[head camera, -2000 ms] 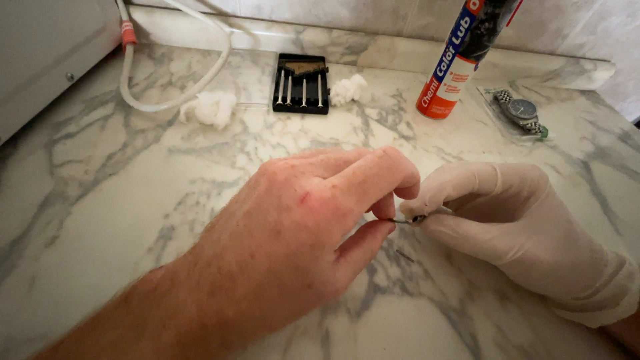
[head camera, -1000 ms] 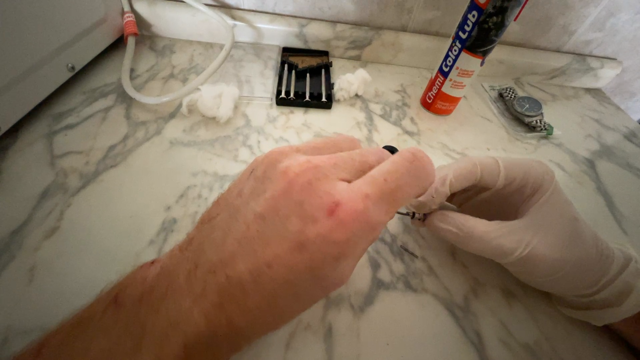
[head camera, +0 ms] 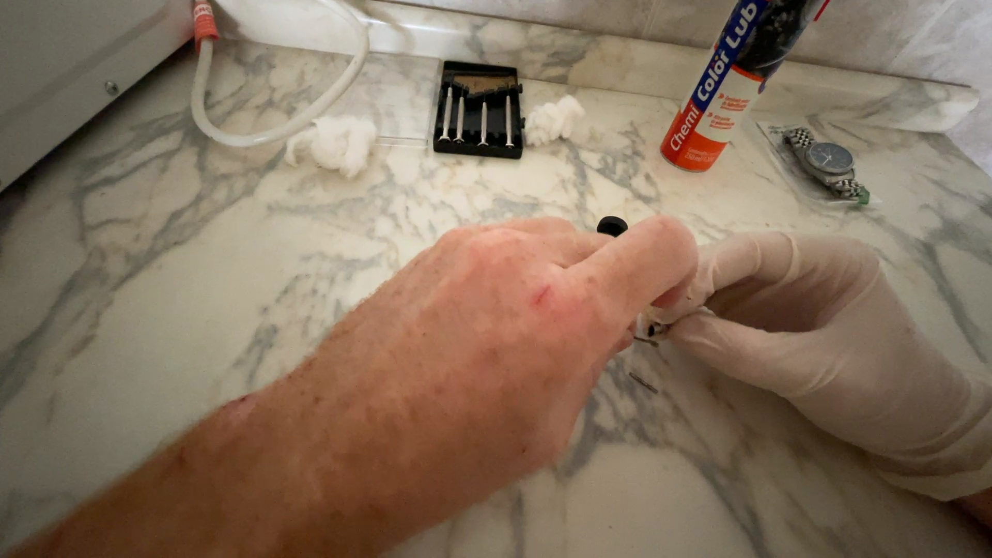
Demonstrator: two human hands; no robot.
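Observation:
My bare left hand (head camera: 527,310) curls over beside my right hand, with its palm and most fingertips hidden. A round black end (head camera: 612,225) of a small object shows by its index finger. My right hand (head camera: 814,333), in a pale glove, pinches a tiny metal part (head camera: 653,330) between thumb and index finger, touching or nearly touching the left fingers. A thin dark metal piece (head camera: 645,341) shows just below it. On the marble, under the pinched part, lies a short metal pin (head camera: 643,382). The shape of the held part is mostly hidden.
At the back, a black case of small screwdrivers (head camera: 478,151) lies between two cotton wads (head camera: 337,147) (head camera: 554,120). A Chemi Color Lub spray can (head camera: 701,132) stands right of them, beside a bagged wristwatch (head camera: 829,157). A pale hose (head camera: 232,138) loops near a grey metal housing (head camera: 77,62).
My left fingers, pinched at the small part two seconds ago, have curled over it and hide more of it. The black round end has come into sight. My right hand keeps its pinch.

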